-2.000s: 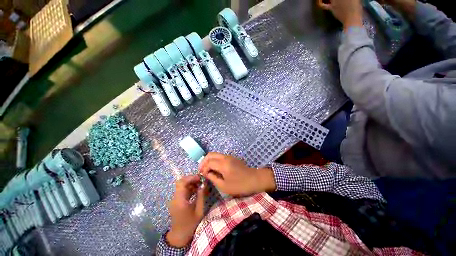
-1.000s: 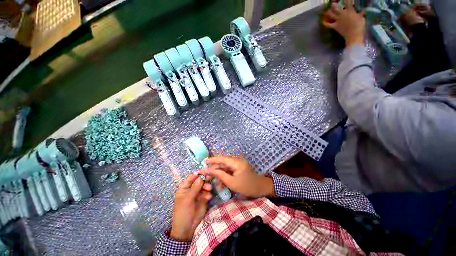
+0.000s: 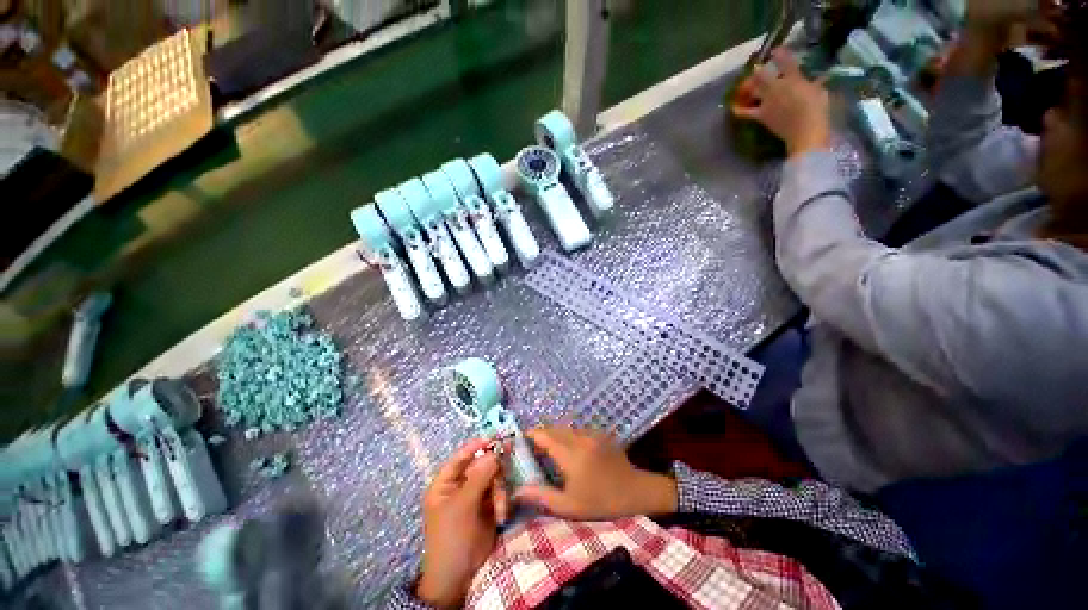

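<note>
A handheld fan [image 3: 481,388] stands out in front of me, its teal round head pointing away and its pale handle between my hands. My right hand [image 3: 597,473] is on the right side of the handle and holds it. My left hand [image 3: 463,510] is at the handle's left side, thumb and fingertips together near its upper part; a small part there is too small to make out. A heap of small teal parts [image 3: 280,372] lies to the left. Two crossed pale perforated sheets [image 3: 644,328] lie to the right.
Fans stand side by side along the bench edge [image 3: 447,232], with another group [image 3: 107,471] at left. A blurred teal-headed object [image 3: 227,558] is at the lower left. A neighbouring worker's grey sleeve [image 3: 835,256] is at right. A green conveyor [image 3: 298,179] lies beyond the pale rail.
The fan's head has turned so its grille shows, and more of the handle is visible. My right hand has moved down along the handle. A blurred teal-headed object has appeared at lower left. The view has shifted.
</note>
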